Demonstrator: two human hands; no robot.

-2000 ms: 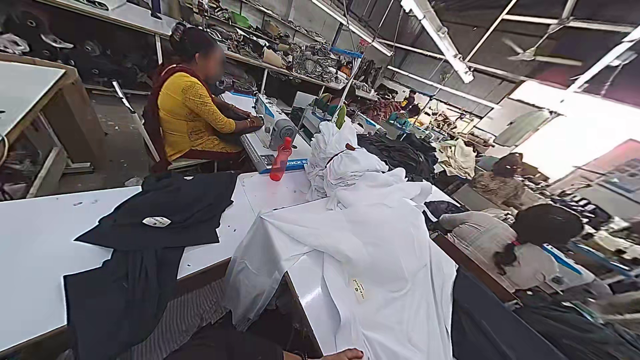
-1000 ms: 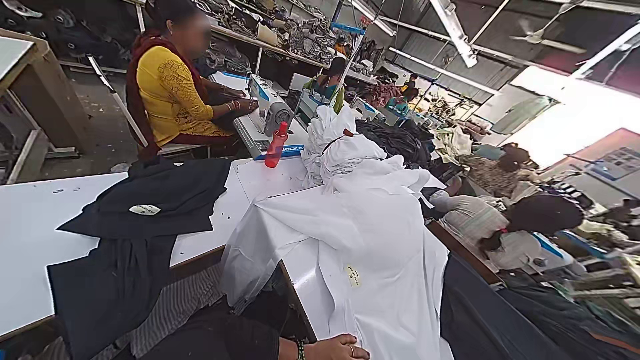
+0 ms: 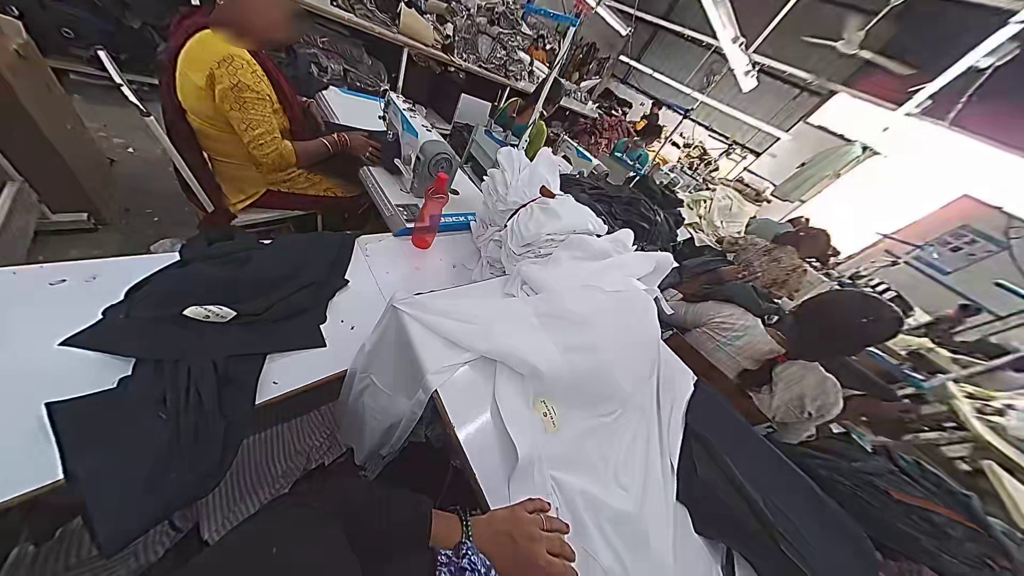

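Note:
My left hand lies palm down on the lower part of a white garment, its fingers a little bent and holding nothing. The garment spreads over the white tabletop and hangs off its left edge; an oval label with writing sits on it. Behind it rises a bundle of white cloth tied with a dark band. A dark garment with a similar label lies on the table at the left, partly hanging over the edge. Dark cloth lies right of the white garment. My right hand is out of view.
A red plastic bottle stands behind the table near a sewing machine, where a co-worker in yellow sits. Another person bends over work at the right. Dark cloth is heaped beyond the white bundle. Striped cloth hangs below the table edge.
More of my left hand and wrist has come into view, still on the white garment. The view has shifted toward the table. The garments lie much as before.

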